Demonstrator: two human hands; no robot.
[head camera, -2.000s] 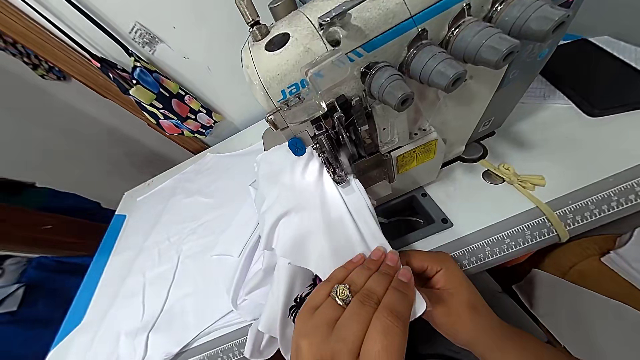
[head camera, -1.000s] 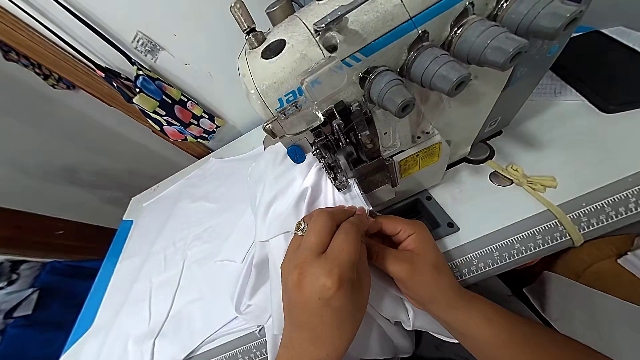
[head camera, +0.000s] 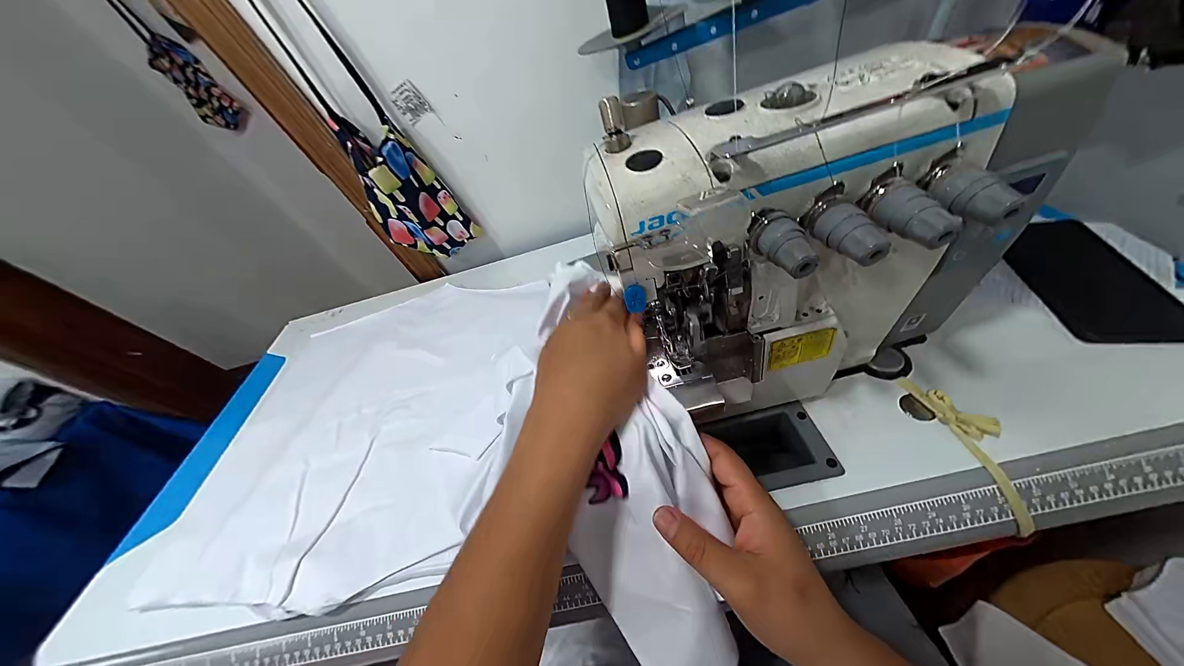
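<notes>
A white Jack overlock sewing machine (head camera: 814, 185) stands on the table, its presser foot and needle area uncovered at the front. My left hand (head camera: 597, 356) is left of the needle area beside the blue knob, its fingers closed on bunched white fabric (head camera: 666, 555). This cloth bears a dark and pink print and hangs over the table's front edge. Lower right, my right hand (head camera: 740, 546) holds the same fabric near its right edge, thumb on top and fingers behind. More white fabric pieces (head camera: 370, 444) lie flat on the table to the left.
A measuring tape strip (head camera: 879, 527) runs along the table's front edge, with a yellow fabric tie (head camera: 962, 421) knotted around it. A black tablet-like object (head camera: 1101, 282) lies at the right. Patterned fabric (head camera: 407, 190) hangs on the wall. Blue cloth (head camera: 83, 490) is at lower left.
My left hand has moved up and away from my right, to beside the machine's blue knob. My right hand has moved down along the fabric. The view has widened and shifted.
</notes>
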